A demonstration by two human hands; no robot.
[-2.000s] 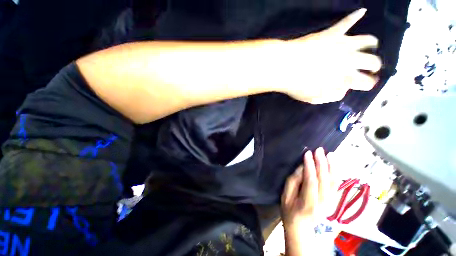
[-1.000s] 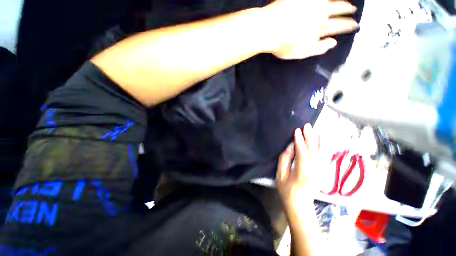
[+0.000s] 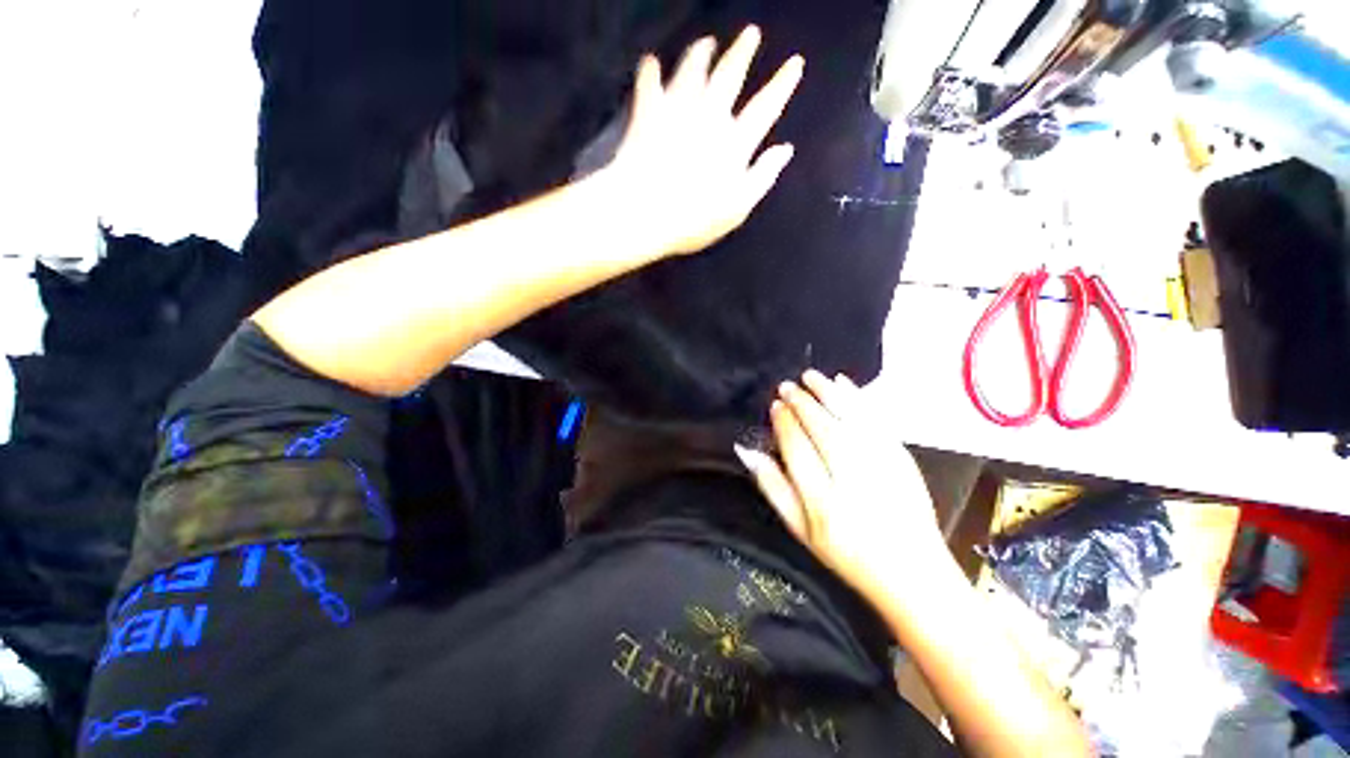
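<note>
A large black garment (image 3: 829,282) lies over the table. A short pale mark shows near its right edge, just below the machine's metal parts. My left hand (image 3: 696,156) lies palm down on the upper part of the garment, fingers spread, holding nothing. My right hand (image 3: 829,459) rests at the garment's lower right edge, fingers slightly apart; I see no grip on the cloth. The sewing machine's presser foot area (image 3: 933,104) stands over the garment's right edge at the top; the needle is too blurred to tell.
Red-handled scissors (image 3: 1048,348) lie on the white table (image 3: 962,430). A black phone-like rectangle (image 3: 1281,296) and a small yellow-tan item (image 3: 1198,289) lie to the right. Below the table edge are a crinkled clear plastic bag (image 3: 1088,578) and a red plastic object (image 3: 1281,592). Black cloth (image 3: 119,400) is piled far left.
The view has shifted, so the machine now shows at the top right and the scissors show more clearly. My left hand now lies farther from the garment's right edge with its fingers spread wider.
</note>
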